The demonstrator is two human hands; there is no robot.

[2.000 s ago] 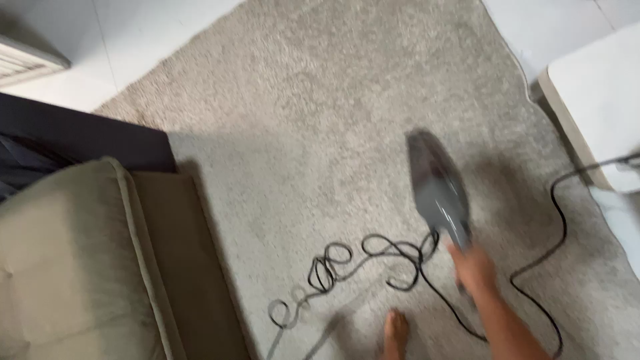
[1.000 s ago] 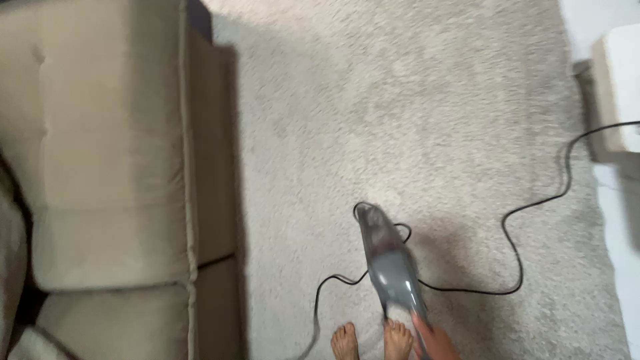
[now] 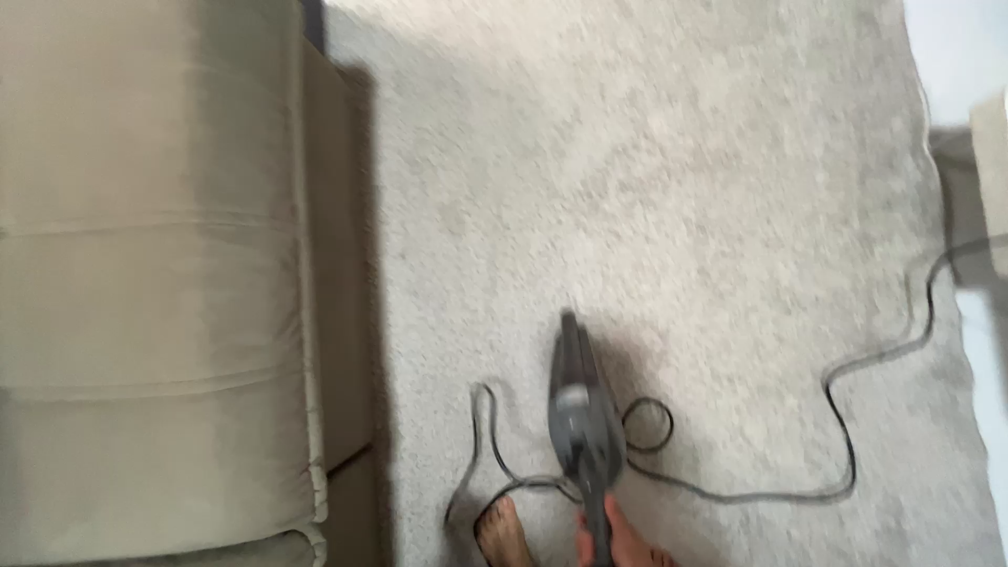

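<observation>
My right hand (image 3: 606, 539), at the bottom edge of the head view, is closed around the handle of a grey handheld vacuum cleaner (image 3: 583, 417). Its dark, narrow nozzle points up the view, over or on the light grey carpet (image 3: 630, 197); whether it touches cannot be told. A black power cord (image 3: 748, 498) lies in loops on both sides of the vacuum cleaner and runs off to the right. My left hand is out of view.
A beige upholstered sofa (image 3: 157, 315) fills the left side. A bare foot (image 3: 504, 535) stands by the cord loops, and part of another shows beside my right hand. At the right edge is a pale piece of furniture (image 3: 988, 173), with white floor beyond the carpet.
The view has swung toward the sofa since the earliest frame. The vacuum cleaner has turned in my right hand, and the cord near my feet lies in different loops.
</observation>
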